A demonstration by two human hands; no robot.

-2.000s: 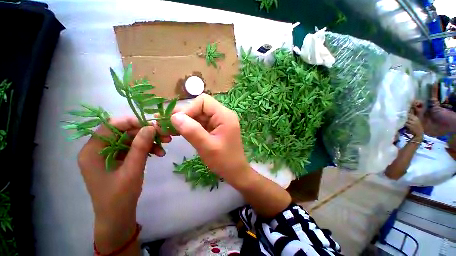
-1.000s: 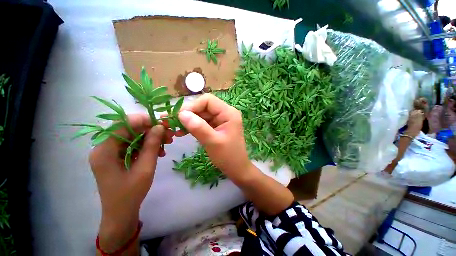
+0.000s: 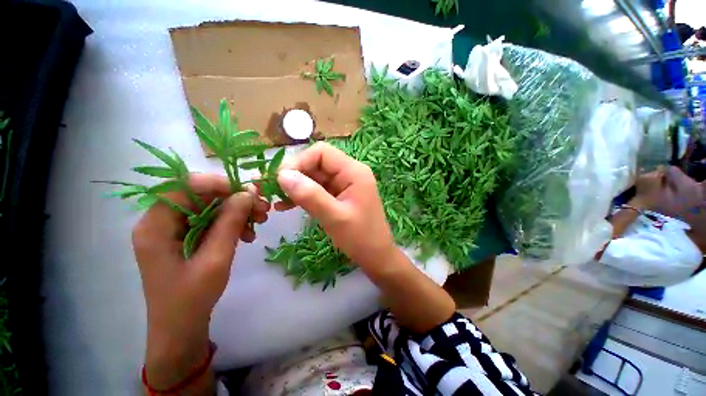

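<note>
My left hand [image 3: 190, 240] holds a green artificial stem [image 3: 226, 147] with several leaf sprigs between thumb and fingers. The leaves fan out above and left of the hand. My right hand [image 3: 341, 197] pinches a small leaf sprig [image 3: 271, 179] against the stem, just right of my left fingertips. The joint between them is partly hidden by fingers. A white round cap [image 3: 298, 124] sits on a brown stain at the lower edge of the cardboard pad [image 3: 255, 58]. One loose sprig [image 3: 325, 76] lies on the pad.
A pile of leaf sprigs [image 3: 441, 147] lies right, with a smaller cluster [image 3: 306, 255] nearer me. Beyond are a white wad [image 3: 489, 68] and a clear plastic bag [image 3: 542, 155]. A black tray [image 3: 35, 93] is at left, over the white sheet [image 3: 101, 309]. Another person's arm [image 3: 623, 220] is far right.
Both hands have moved slightly right and turned the stem a little since the oldest frame, keeping their grips. The right hand still pinches the sprig at the stem. The other person's arm has shifted.
</note>
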